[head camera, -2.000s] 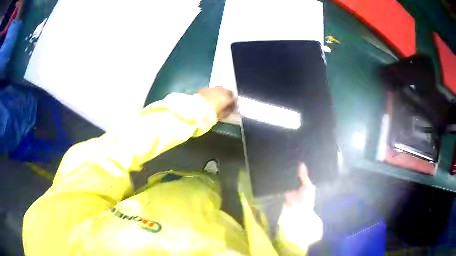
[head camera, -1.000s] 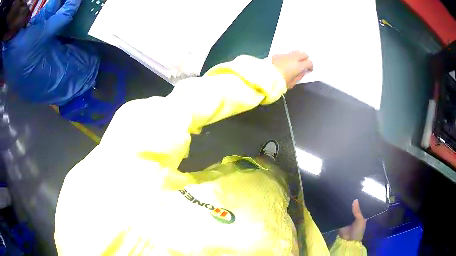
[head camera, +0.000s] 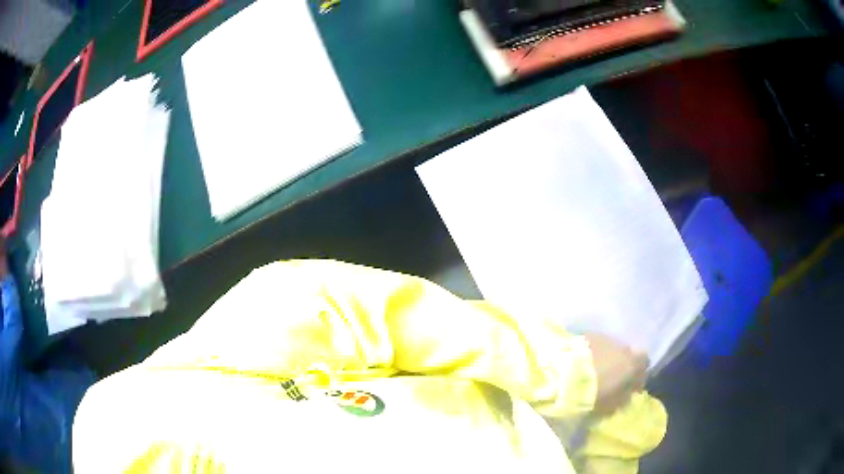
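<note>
A white sheet (head camera: 564, 218) is held out at the right, off the bench, with several layers showing at its lower right corner. Whether a panel lies under it cannot be seen. My left hand (head camera: 613, 370) is closed on the near edge of the sheet, blurred. My right sleeve shows just below it, but my right hand overlaps with the left or is hidden, so its grip is unclear. A neat stack of white sheets (head camera: 268, 111) lies on the green bench, and a fanned pile of sheets (head camera: 106, 199) lies left of it.
The black fixture on its orange-red base (head camera: 592, 46) sits at the bench's front edge, top right. Red-framed dark rectangles (head camera: 60, 102) lie at the back left. A small yellow item (head camera: 328, 6) is at the top. A blue stool (head camera: 726, 273) stands at the right. A blue sleeve shows far left.
The view has turned right. The glossy black panel no longer shows. My left hand has moved from the bench stack to the white sheet now held out at the right.
</note>
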